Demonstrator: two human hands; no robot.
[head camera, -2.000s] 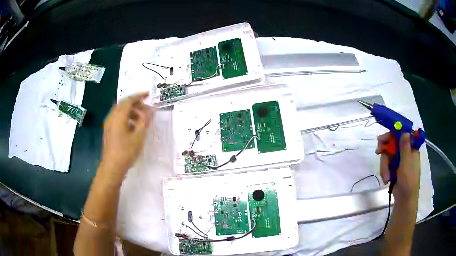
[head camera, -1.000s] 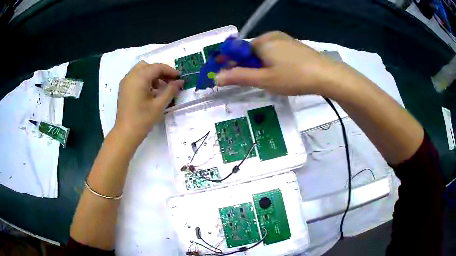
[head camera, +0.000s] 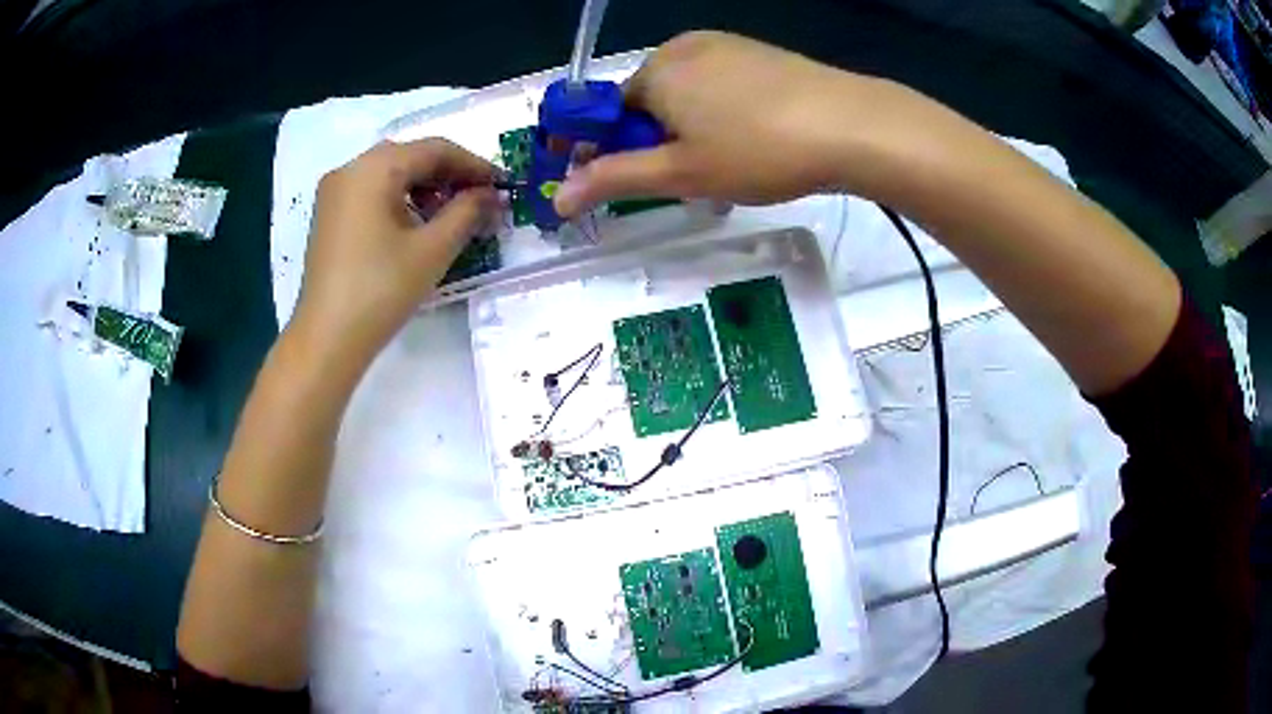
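My right hand (head camera: 698, 133) holds the blue hot glue gun (head camera: 579, 140) over the farthest white housing (head camera: 460, 115). The gun's nozzle points toward my left fingertips, and its tip is hard to make out. My left hand (head camera: 398, 223) is over the left part of the same housing, with thumb and fingers pinched near a small dark wire piece (head camera: 511, 183). Green circuit boards (head camera: 519, 154) show partly behind the gun. The small corner board (head camera: 479, 261) is partly hidden by my left hand.
Nearer me lie a middle housing (head camera: 558, 310) and a near housing (head camera: 523, 572), both with green boards and black wires. White strips (head camera: 977, 554) extend right. The gun's black cord (head camera: 937, 419) crosses them. A pale tube (head camera: 165, 205) and a green-and-white tube (head camera: 135, 339) lie on cloth at left.
Since the first frame, my right hand has brought the glue gun from the right side to the far housing, and my left hand has moved over that housing. In the last second both shifted only slightly.
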